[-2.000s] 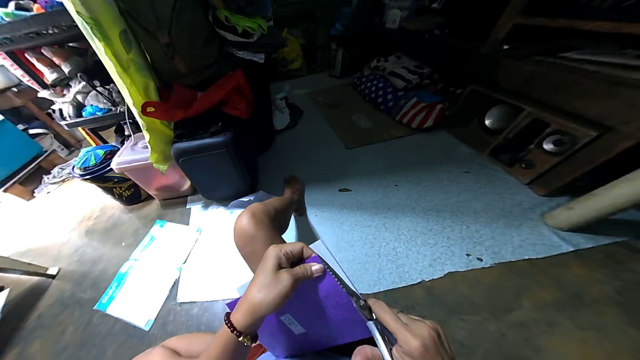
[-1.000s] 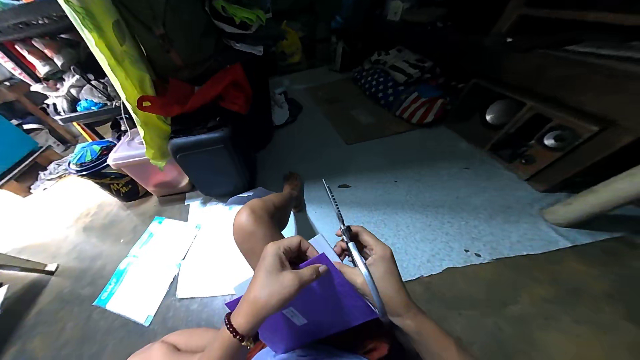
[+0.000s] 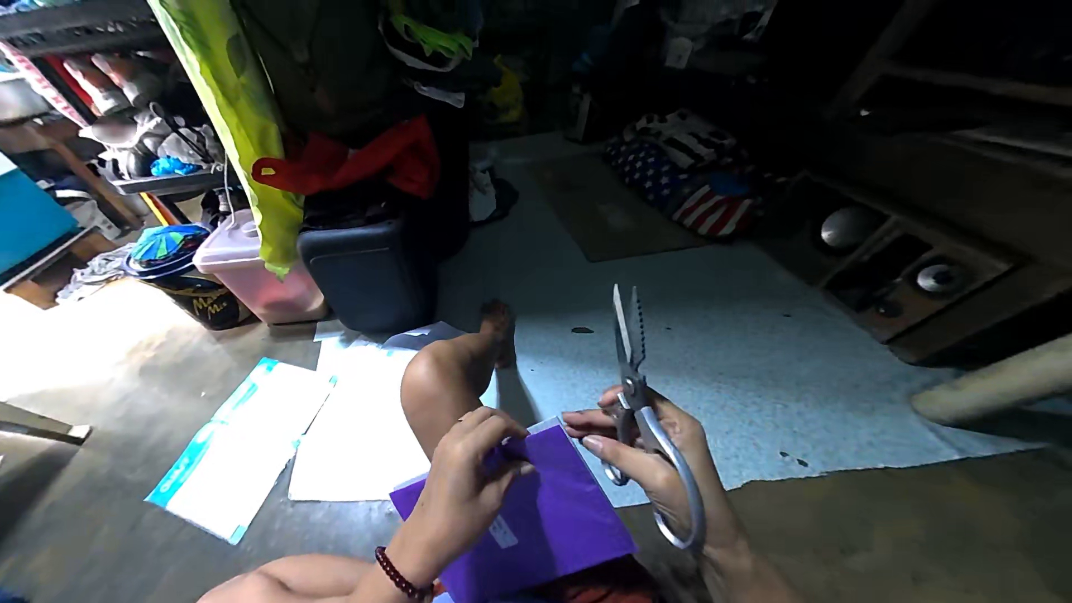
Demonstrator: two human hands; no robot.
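My left hand [image 3: 477, 473], with a dark beaded bracelet [image 3: 398, 574] at the wrist, pinches the upper edge of a purple sheet [image 3: 557, 519] over my lap. The sheet bears a small white label, and a pale sheet edge shows behind its top. In my right hand [image 3: 662, 452] is a pair of metal scissors [image 3: 635, 381], blades pointing up and slightly parted, one blade serrated. The fingertips of that hand are close to the purple sheet's upper right corner; whether they touch it I cannot tell.
White papers [image 3: 364, 435] and a blue-and-white printed sheet [image 3: 243, 448] lie on the floor beside my leg. Behind them stand a dark bin [image 3: 368, 276], a pink container [image 3: 260, 272] and a black bucket [image 3: 205, 297]. A wooden speaker box [image 3: 904, 260] is at the right, near a pale post [image 3: 997, 381].
The scissors were at the purple sheet's edge two seconds ago; they have moved up off it and now point upward. My left hand has stayed on the sheet.
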